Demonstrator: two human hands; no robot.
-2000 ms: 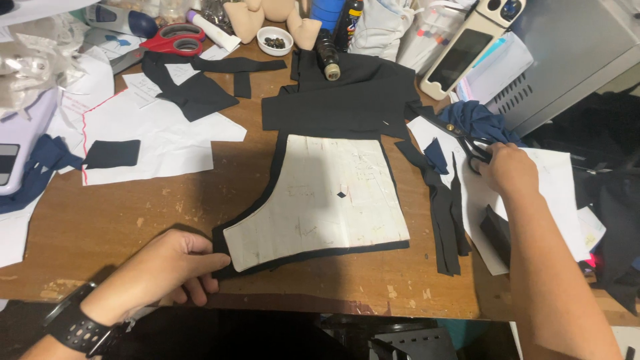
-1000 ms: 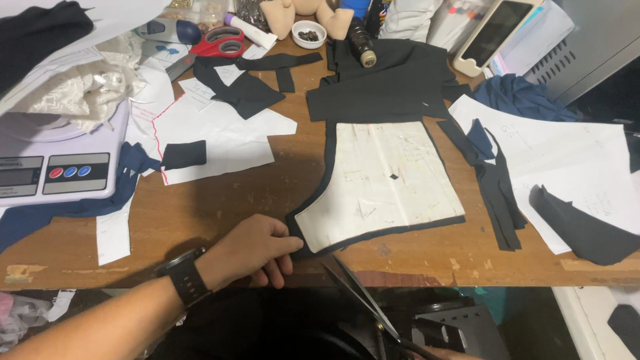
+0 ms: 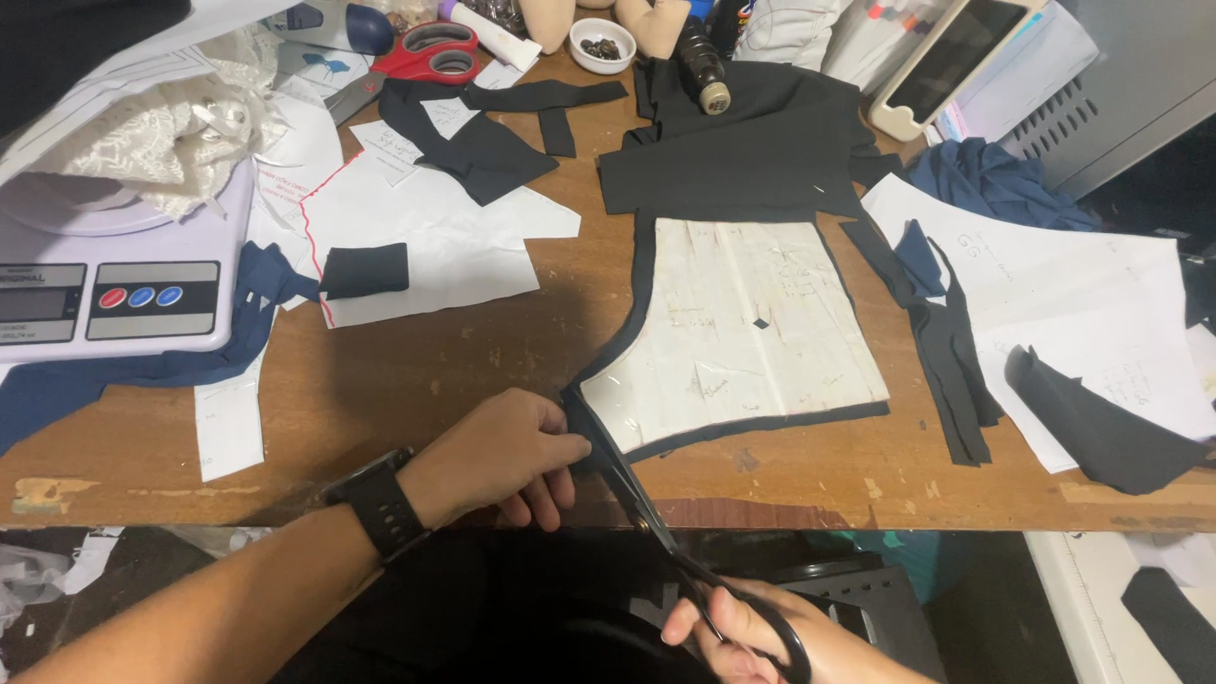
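Note:
A white paper pattern piece (image 3: 741,332) with handwriting and a small dark diamond mark lies on black fabric (image 3: 641,285), whose edge shows around it. With thumb and fingers, my left hand (image 3: 532,456) grips the fabric's lower left corner. My right hand (image 3: 750,627) holds black-handled fabric scissors (image 3: 651,522) by the loops, below the table's front edge. Their blades point up and left, along the corner beside my left fingertips. How far the blades are apart is hard to tell.
Red-handled scissors (image 3: 432,55), a white dish (image 3: 601,46) and a dark bottle (image 3: 705,71) stand or lie at the back. A kitchen scale (image 3: 152,294) is at left. Black scraps (image 3: 950,370) and white paper (image 3: 1092,285) lie at right.
My right hand has come from the papers at the right to the front edge, bringing the black scissors to the fabric corner. My left hand stays at that corner. The view has shifted.

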